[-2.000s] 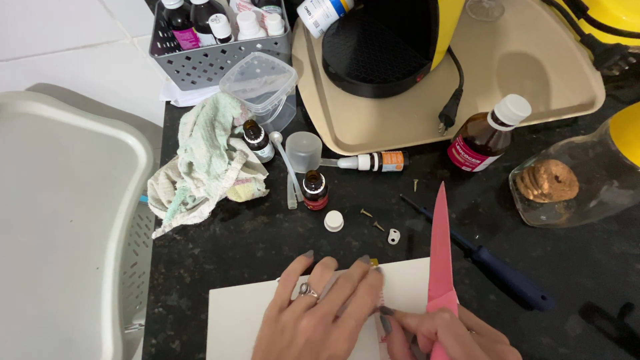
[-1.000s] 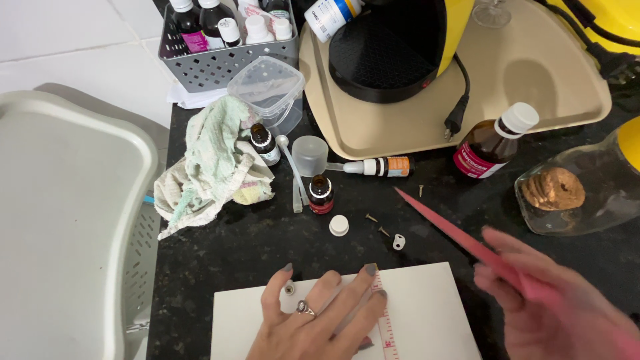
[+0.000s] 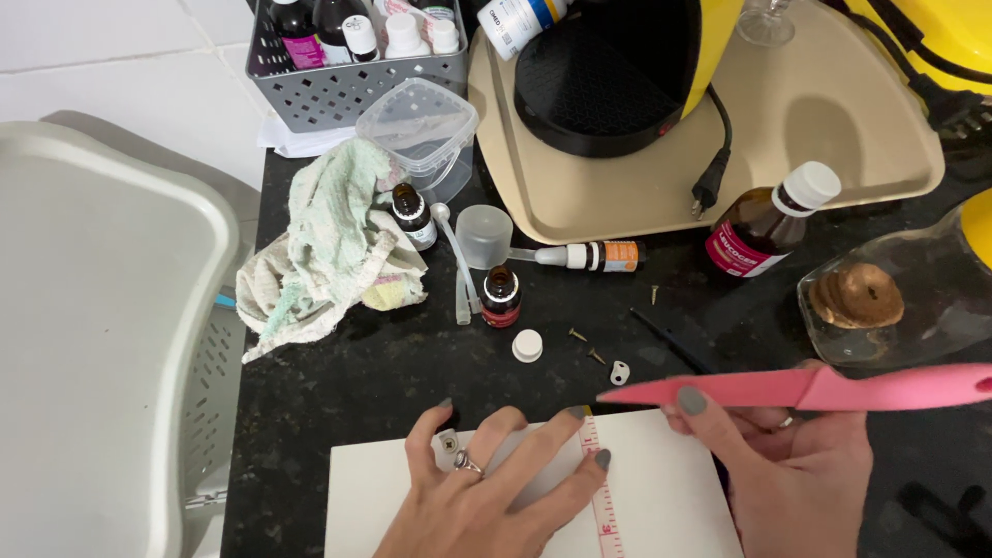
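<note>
My left hand (image 3: 508,484) lies spread on a white board (image 3: 659,473) near the bottom middle, its fingertips beside a tape measure (image 3: 608,515) with red markings. The tape runs down the board from its far edge. A small white fitting with a screw (image 3: 449,443) shows between my left fingers. My right hand (image 3: 783,465) holds a pink knife (image 3: 775,390) by the blade, thumb on top, with the tip pointing left over the board's far edge and the handle to the right. Loose screws (image 3: 595,356) and a small white fitting (image 3: 619,373) lie just beyond the board.
Beyond lie a white cap (image 3: 527,346), an uncapped brown bottle (image 3: 501,298), a dropper bottle (image 3: 612,256), a cloth (image 3: 333,225) and a dark screwdriver (image 3: 674,341). A beige tray (image 3: 620,217), a syrup bottle (image 3: 763,225) and a glass jar (image 3: 930,287) stand farther back and right.
My right hand has come off the board and turned the pink knife from upright in view to lying crosswise, tip left. My left hand stays on the board and tape.
</note>
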